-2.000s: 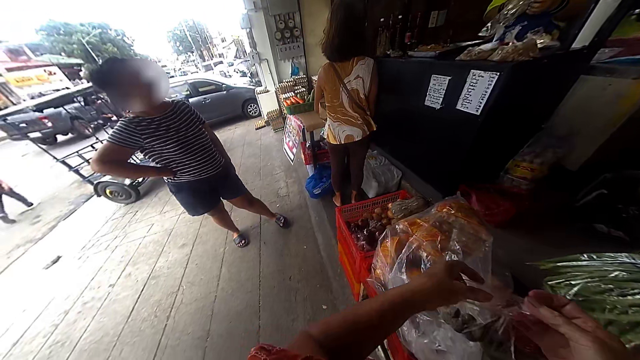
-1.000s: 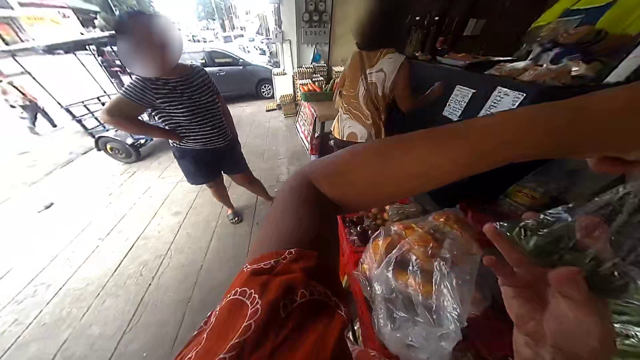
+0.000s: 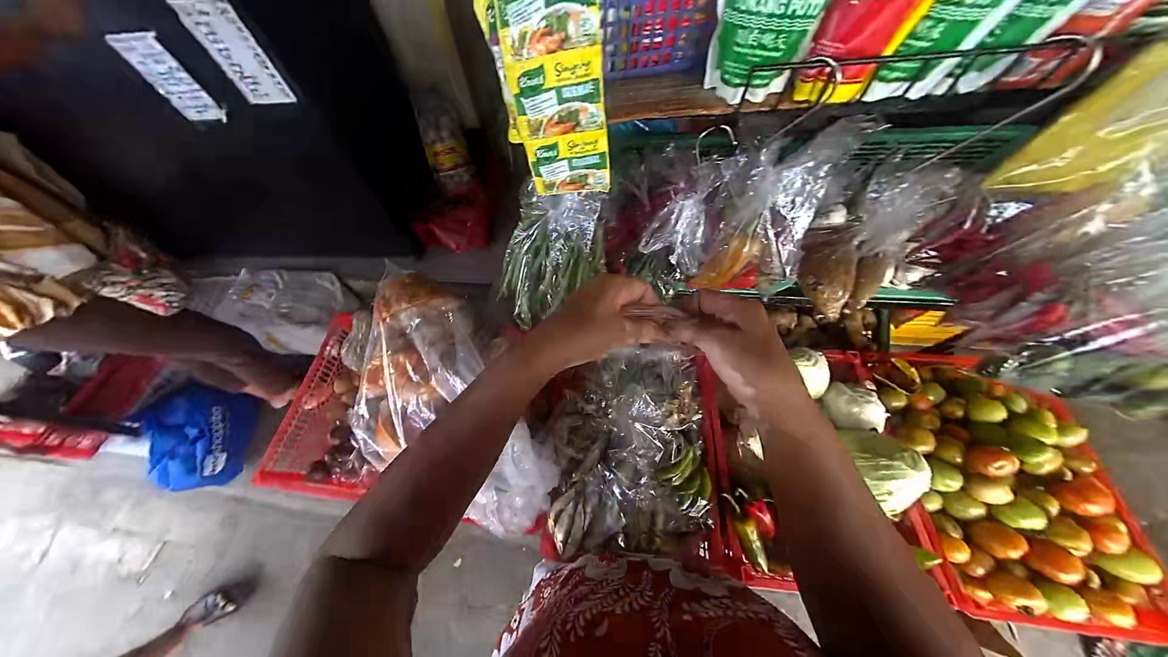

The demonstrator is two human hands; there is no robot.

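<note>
My left hand (image 3: 607, 315) and my right hand (image 3: 735, 342) meet at the middle of the view, fingers bent. Between their fingertips is the gathered top of a clear plastic bag (image 3: 652, 313); which fingers grip it is hard to tell. Right below the hands, clear bags of vegetables (image 3: 630, 447) with small green peppers lie over a red crate. Behind my left hand hangs a clear bag of long green vegetables (image 3: 557, 251). A clear bag with orange produce (image 3: 406, 365) sits to the left, on a red crate (image 3: 297, 424).
A red crate of tomatoes (image 3: 1022, 511) and cabbages (image 3: 890, 470) stand at the right. Bagged vegetables hang from a wire rack (image 3: 821, 68), beside seasoning packets (image 3: 561, 100). At the left are a person's legs (image 3: 182, 342) and a blue bag (image 3: 201, 438); a sandalled foot (image 3: 219, 602) is lower down.
The view has swung right and down onto the crates. My hands, apart one second ago with one arm stretched across the view, are now together.
</note>
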